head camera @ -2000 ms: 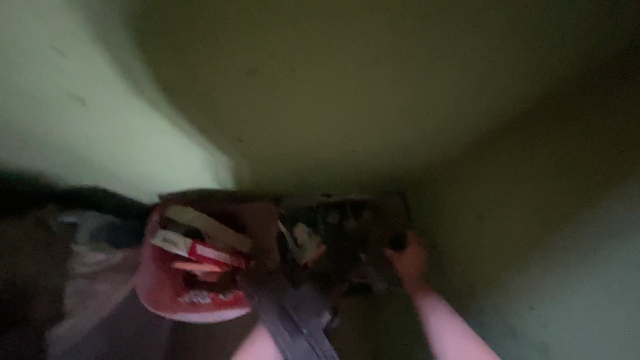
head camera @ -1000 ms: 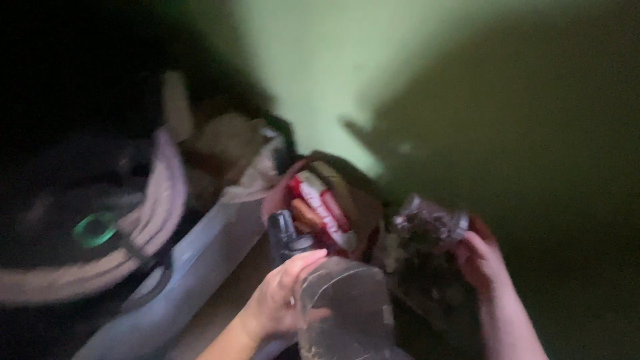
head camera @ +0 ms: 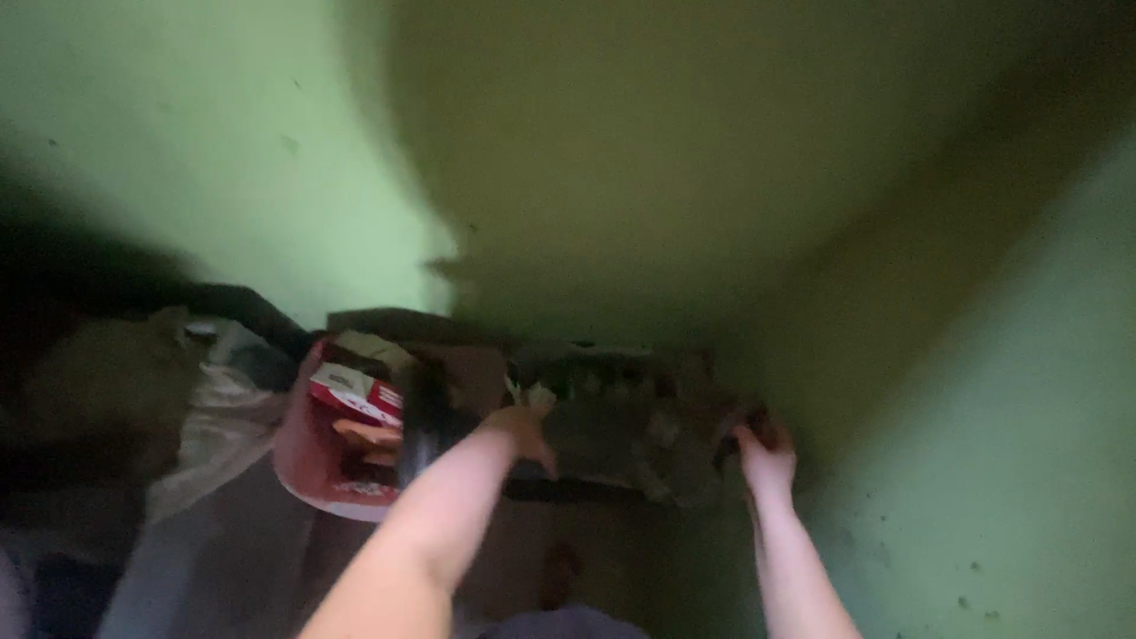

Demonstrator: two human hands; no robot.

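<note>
Both arms reach down into a dim, blurred corner. My left hand (head camera: 530,430) is over the near left part of a dark container (head camera: 586,488) filled with things I cannot make out; its fingers look spread, and whether they touch anything is unclear. My right hand (head camera: 763,448) is at the container's right end, fingers bent around or against something dark that the blur hides. Left of my left forearm is a pink-red plastic bin (head camera: 297,448), holding a red and white box (head camera: 357,390) and an orange item (head camera: 366,432). A dark object (head camera: 426,417) stands at the bin's right side.
A green wall (head camera: 621,160) rises behind the containers, and another wall face (head camera: 994,497) borders my right arm. Pale crumpled cloth or plastic (head camera: 217,404) lies left of the bin. A greyish flat surface (head camera: 222,541) extends below it.
One second ago my left hand held a clear container and my right hand a small transparent one; neither is clearly visible now. Both hands have gone down to the dark container. The view has swung strongly.
</note>
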